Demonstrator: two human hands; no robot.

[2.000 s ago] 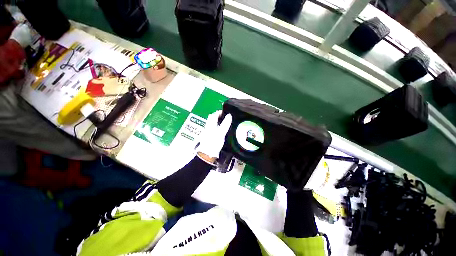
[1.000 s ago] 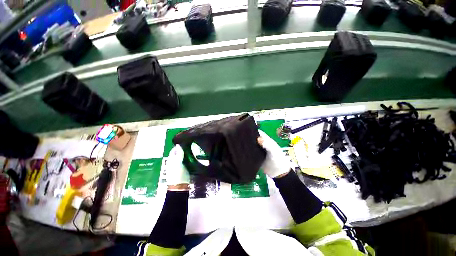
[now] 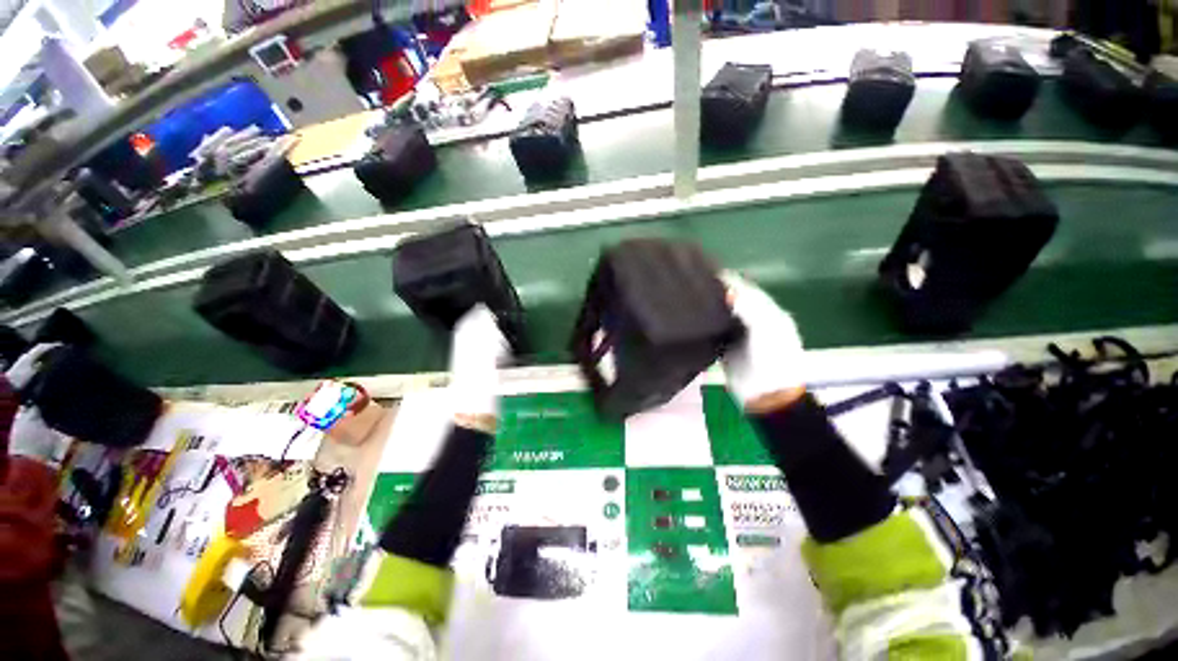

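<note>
A black speaker cabinet (image 3: 656,323) is upright over the near edge of the green conveyor, in front of me. My right hand (image 3: 765,346), in a white glove, grips its right side. My left hand (image 3: 478,368), also white-gloved and blurred, is off this cabinet. Its fingertips overlap the lower part of another black cabinet (image 3: 452,269) on the belt; I cannot tell if they touch or grip it. Flattened green-and-white cartons (image 3: 678,549) cover the bench below, with a printed speaker picture.
More cabinets stand on the near belt, left (image 3: 274,310) and right (image 3: 969,239), and on the far belt. A heap of black strips (image 3: 1085,478) lies at right. A yellow tool (image 3: 213,581), a dark stick and a glowing box (image 3: 330,404) lie left. A red sleeve (image 3: 26,529) shows at left.
The cabinet has moved from above the cartons forward to the conveyor edge and been turned. My left hand has come off it and moved forward. My right hand has stayed on it.
</note>
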